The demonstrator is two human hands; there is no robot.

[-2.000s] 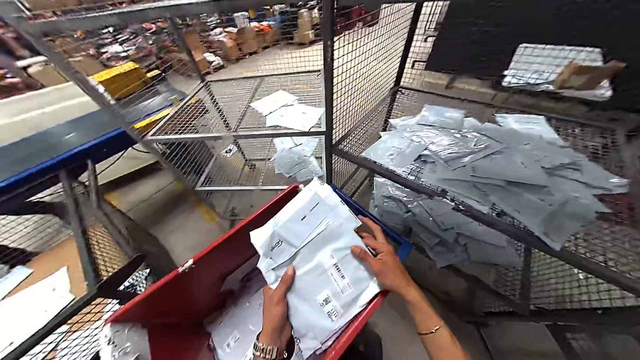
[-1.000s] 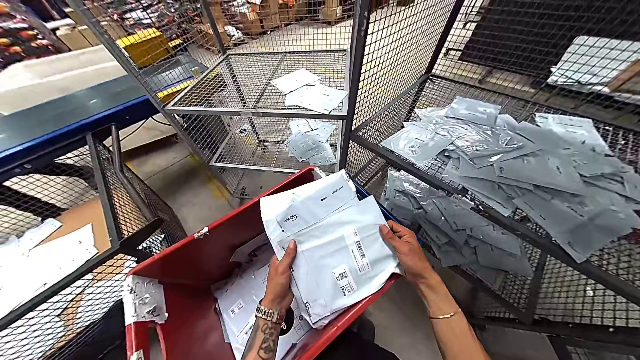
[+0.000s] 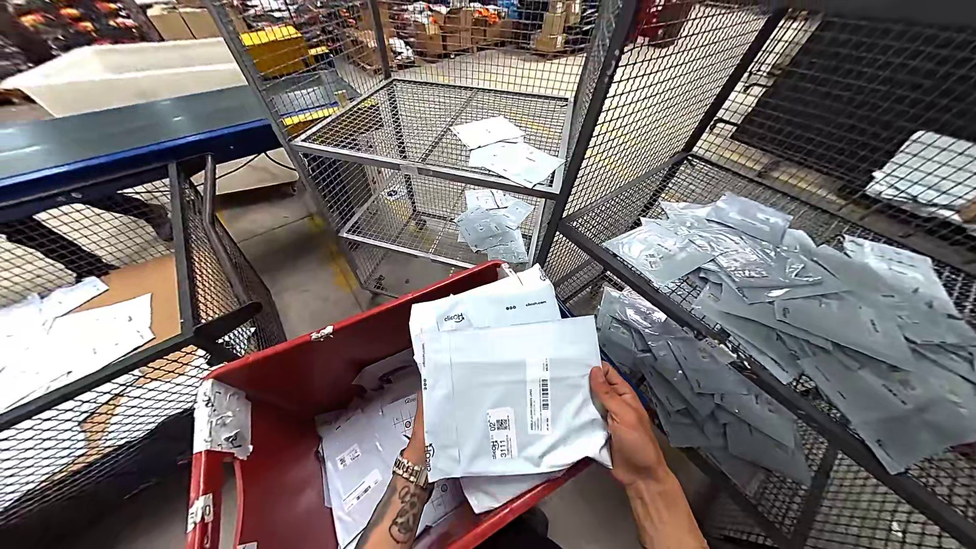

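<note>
Both hands hold a white plastic mailing bag (image 3: 511,396) with printed labels above the right side of a red plastic bin (image 3: 278,427). My right hand (image 3: 629,423) grips the bag's right edge, thumb on top. My left hand (image 3: 417,438) is at its left edge, its fingers mostly hidden behind the bag. Another white mailing bag (image 3: 488,301) lies just behind the held one; whether it is also held is unclear. More mailing bags (image 3: 374,450) lie inside the bin, below my left hand.
To the right, a wire mesh shelf (image 3: 587,232) bears a heap of grey mailing bags (image 3: 846,305). A mesh cage (image 3: 427,171) ahead holds a few bags on two levels. A blue-edged conveyor (image 3: 145,133) and a mesh cart with a dark frame (image 3: 122,366) stand left.
The held bag has come away from over the bag behind it and shows more of its face. My left hand has slid behind its left edge, where its fingers were on top before.
</note>
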